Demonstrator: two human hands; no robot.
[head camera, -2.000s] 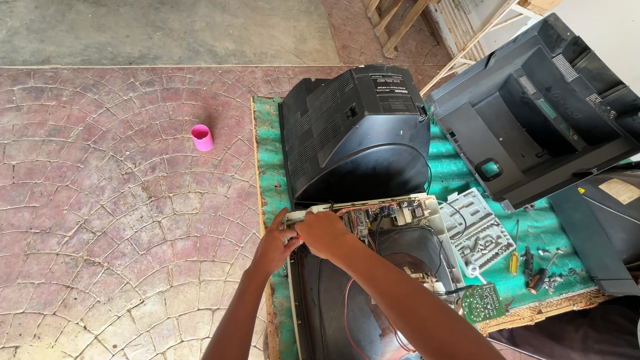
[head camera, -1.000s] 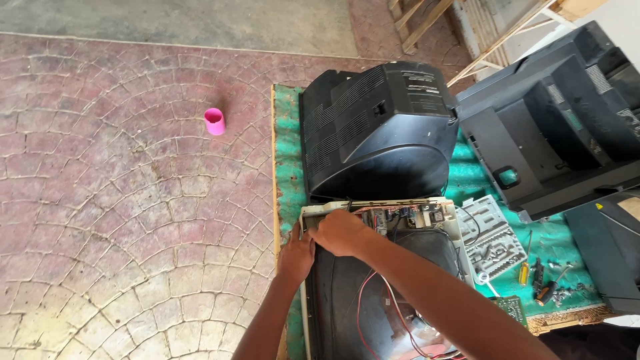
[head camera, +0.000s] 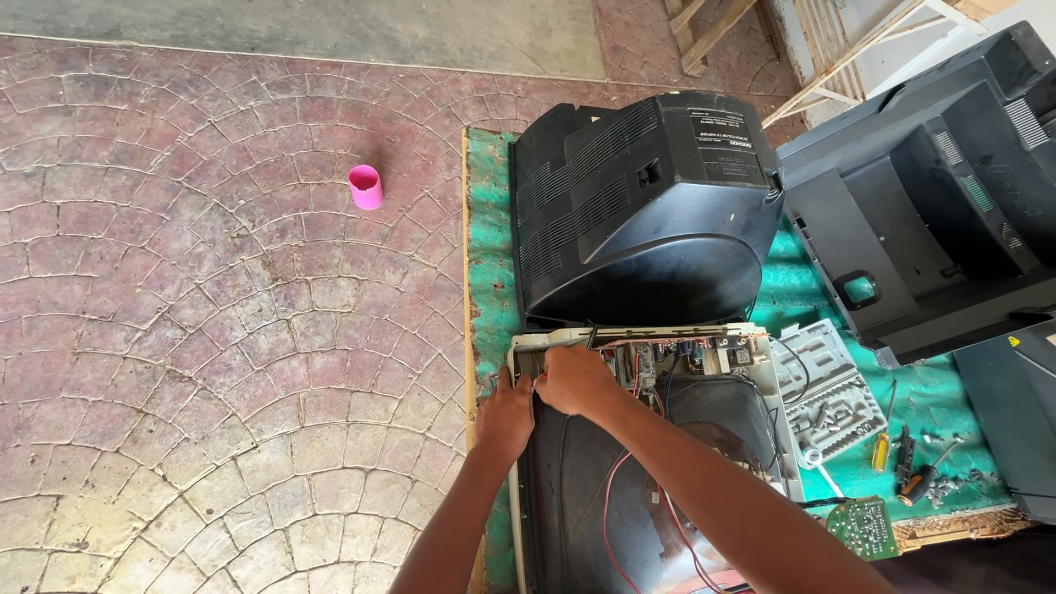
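Observation:
An opened CRT television lies face down, its picture tube (head camera: 602, 503) and a circuit board with wires (head camera: 693, 355) exposed inside a pale front frame (head camera: 521, 528). My left hand (head camera: 505, 417) rests on the frame's upper left corner, fingers bent over its edge. Right beside it, my right hand (head camera: 573, 379) is closed at the inner corner, and a thin dark piece sticks up past its knuckles. What its fingers grip is hidden. Red and black wires run over the tube below the right forearm.
A black television back cover (head camera: 643, 214) stands behind the frame, another (head camera: 924, 198) at right. Near them on the green corrugated sheet (head camera: 495, 239) lie a grey socket case (head camera: 825, 396), screwdrivers (head camera: 881, 451), screws and a green circuit board (head camera: 863, 526). A pink cup (head camera: 366, 188) stands on the paved floor.
Both hands stay at the same corner of the frame. My left hand has slid down a little from the corner's top, where it was two seconds ago. The view has shifted slightly.

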